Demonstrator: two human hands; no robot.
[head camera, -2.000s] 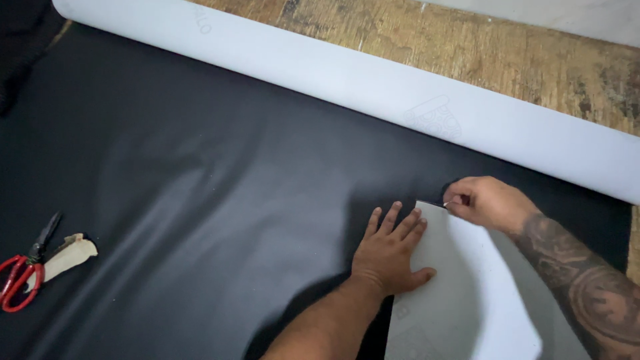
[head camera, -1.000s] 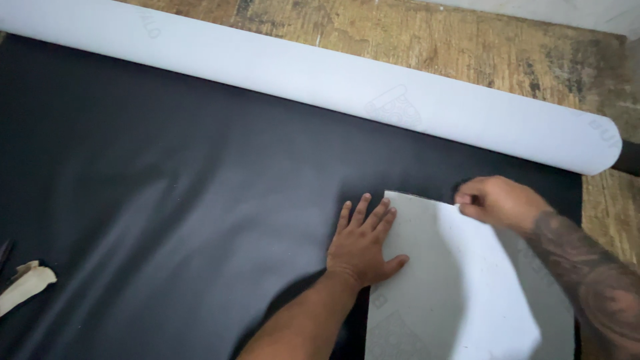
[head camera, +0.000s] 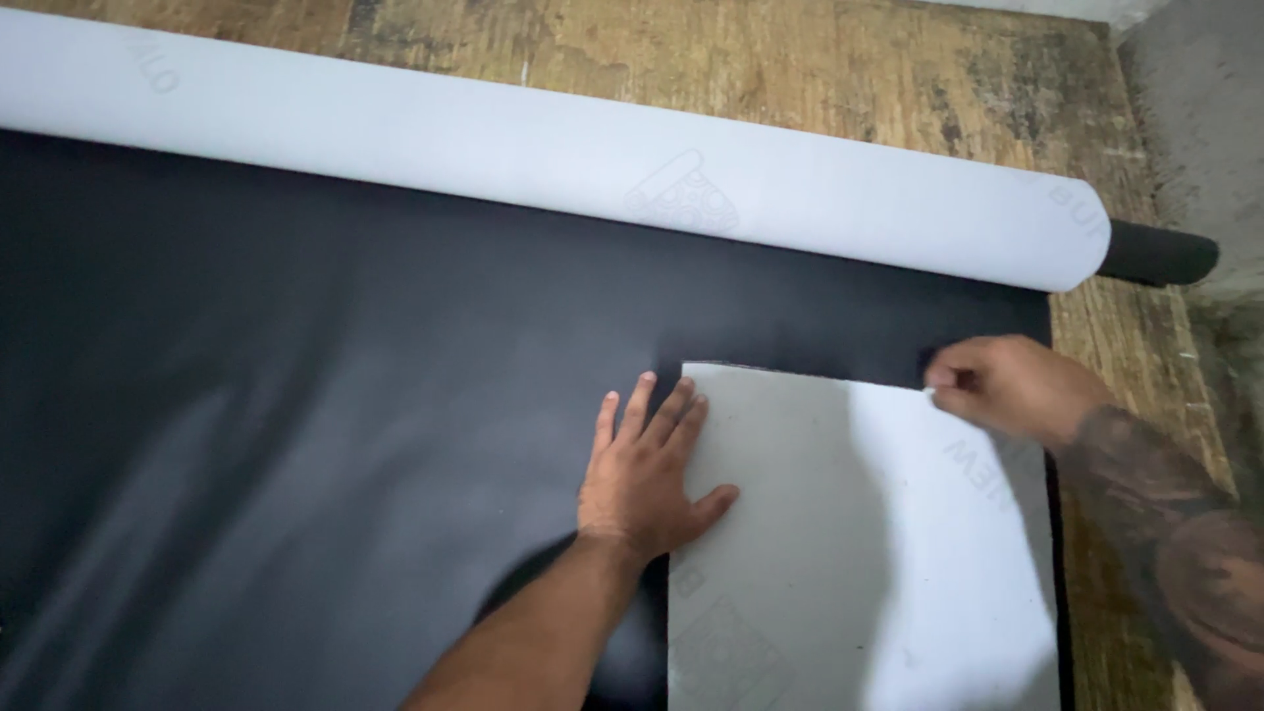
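My left hand (head camera: 647, 474) lies flat with its fingers spread, across the left edge of a grey-white printed sheet (head camera: 780, 513) and the black sheet material (head camera: 395, 346) under it. At the top edge of the pale sheet, near its right corner, my right hand (head camera: 1017, 385) has its thumb and fingers pinched together. A small light tip shows at those fingertips; what it belongs to is hidden in the hand. A dark line runs along the pale sheet's top edge.
A long white-backed roll (head camera: 553, 153) with faint printing crosses behind the hands, and a dark core (head camera: 1160, 254) juts from its right end. Under everything is a worn wooden tabletop (head camera: 790, 69). A grey wall (head camera: 1200, 128) stands at the right.
My right hand has moved right along the top edge of the pale sheet, while my left hand stays at its left edge. The view has shifted right, and the red-handled scissors have left it.
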